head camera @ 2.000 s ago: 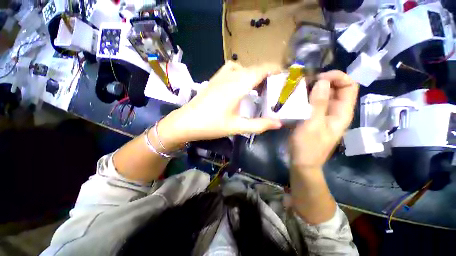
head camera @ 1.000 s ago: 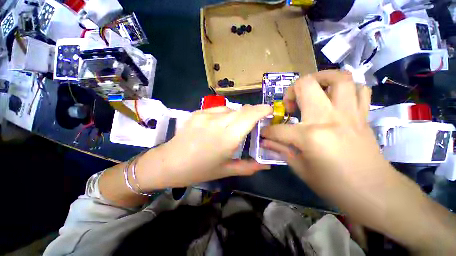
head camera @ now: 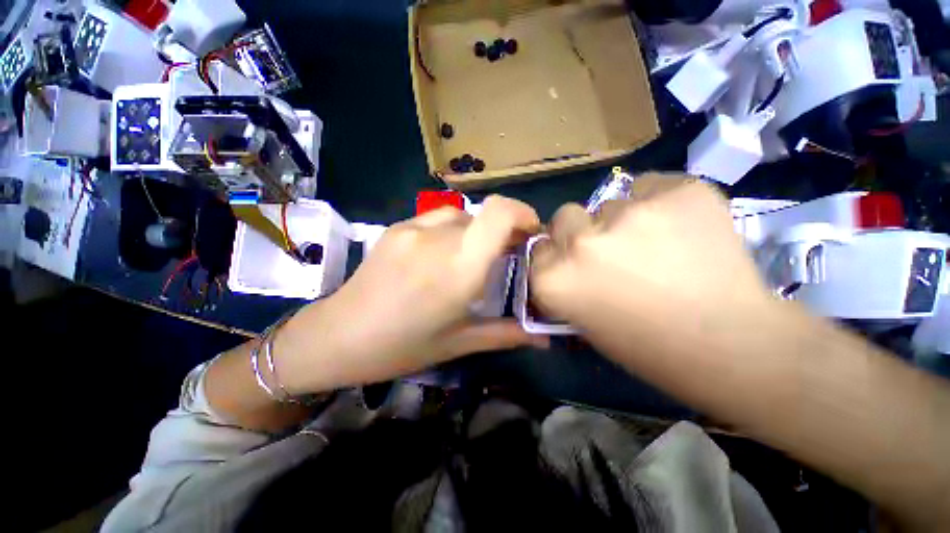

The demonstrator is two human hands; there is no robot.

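Note:
My left hand (head camera: 417, 281) grips the white side head housing (head camera: 533, 321) from its left side, with thumb and fingers along its walls. My right hand (head camera: 646, 250) is over the housing with its fingers bent down into the opening, which they mostly hide. A camera module (head camera: 611, 189) shows only as a thin edge above my right hand. The ribbon cable is hidden. A red block (head camera: 440, 201) shows behind my left hand. On the left, another module (head camera: 240, 151) hangs by its yellow ribbon cable at an open white housing (head camera: 273, 273).
An open brown cardboard box (head camera: 531, 109) with several small black plugs (head camera: 496, 49) lies behind my hands. White camera bodies (head camera: 875, 273) lie at the right, and more part-built cameras (head camera: 141, 127) crowd the left. A dark bench edge (head camera: 203, 321) runs in front.
The module has gone from held above the housing to mostly hidden behind my right hand. My right fingers have moved down into the housing opening. The view has shifted, showing more of the box.

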